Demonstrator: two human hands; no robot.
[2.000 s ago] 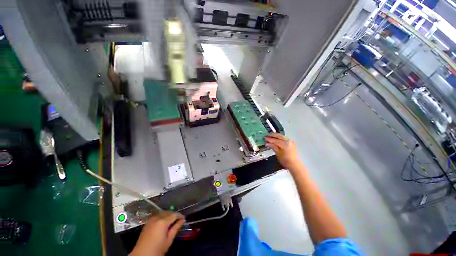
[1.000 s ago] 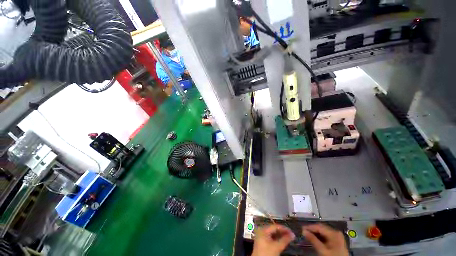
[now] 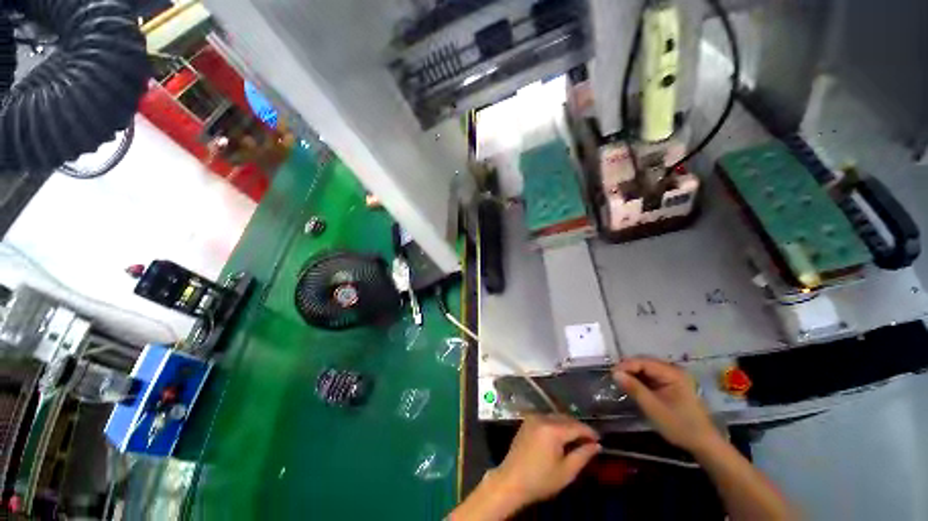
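My left hand point(image 3: 544, 455) is at the machine's front edge, its fingers bent together beside a pale cable point(image 3: 529, 385). Whether it grips the cable cannot be told. My right hand point(image 3: 667, 402) is just above and right of it, over the dark front panel, with thumb and forefinger close together. Anything small between them cannot be made out. A dotted green plate point(image 3: 555, 188) lies on the left fixture. Another dotted green plate point(image 3: 794, 209) lies on the right fixture. The pale yellow-green screwdriver head point(image 3: 659, 76) stands above the pink-beige screw feeder point(image 3: 651, 193).
A black fan point(image 3: 346, 292), a cluster of black modules point(image 3: 343, 387) and clear film scraps point(image 3: 414, 403) lie on the green bench at left. The red button point(image 3: 736, 383) and green button point(image 3: 489, 397) sit on the front edge. A cable carrier point(image 3: 885, 219) curves beside the right plate.
My right hand left the right plate's front end, came beside my left hand, and is now a little farther forward. The screwdriver head moved from the left plate to above the feeder. The view shifted.
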